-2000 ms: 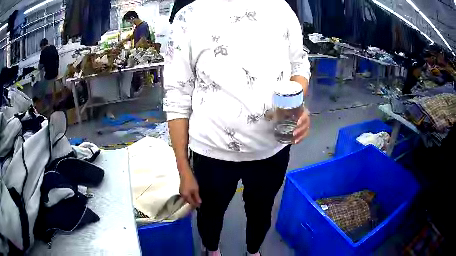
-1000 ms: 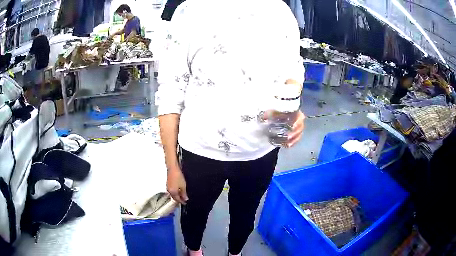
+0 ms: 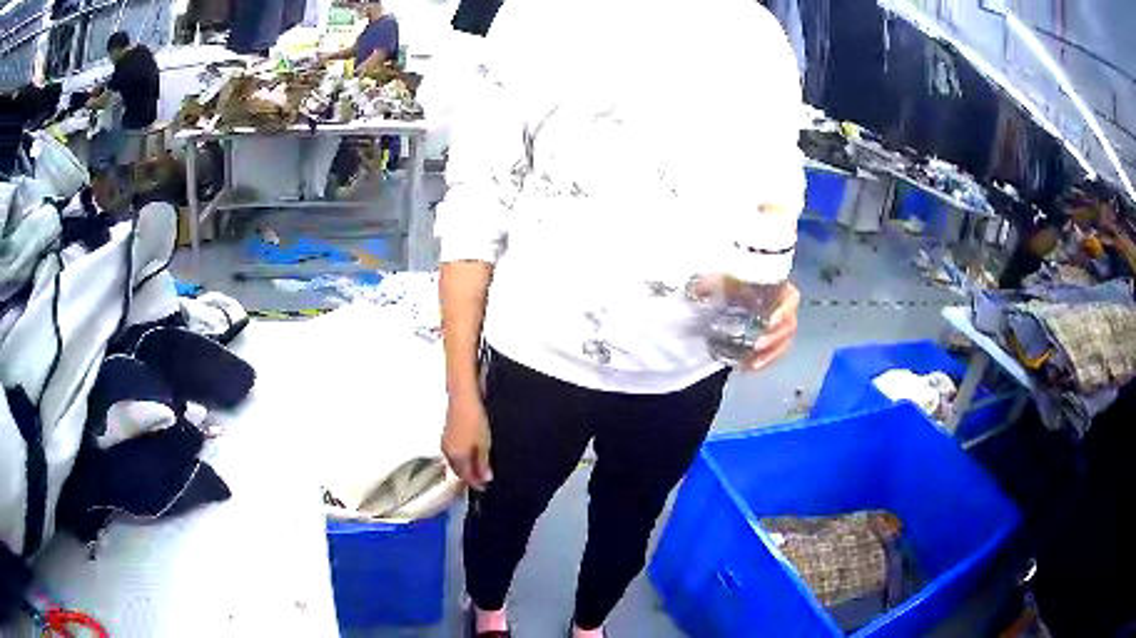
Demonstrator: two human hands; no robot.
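Neither of my hands is in view. A heap of navy-and-white garments (image 3: 150, 374) lies on the left of the pale table (image 3: 262, 536) in front of me. A red loop handle, seemingly of scissors (image 3: 75, 622), shows at the bottom left edge, partly cut off. White cloth pieces (image 3: 396, 489) lie on a blue bin (image 3: 389, 571) at the table's end; their upper part is washed out by glare.
A person (image 3: 610, 249) in a white printed top stands facing me, holding a clear jar (image 3: 747, 305) with a white lid. A large blue bin (image 3: 847, 499) holds checked cloth (image 3: 835, 555). Garment-laden tables and two workers are behind; more checked garments (image 3: 1090, 337) lie at right.
The view has swung and shifted slightly, and the red handle has come into view at the bottom left. The person still stands in front with the jar.
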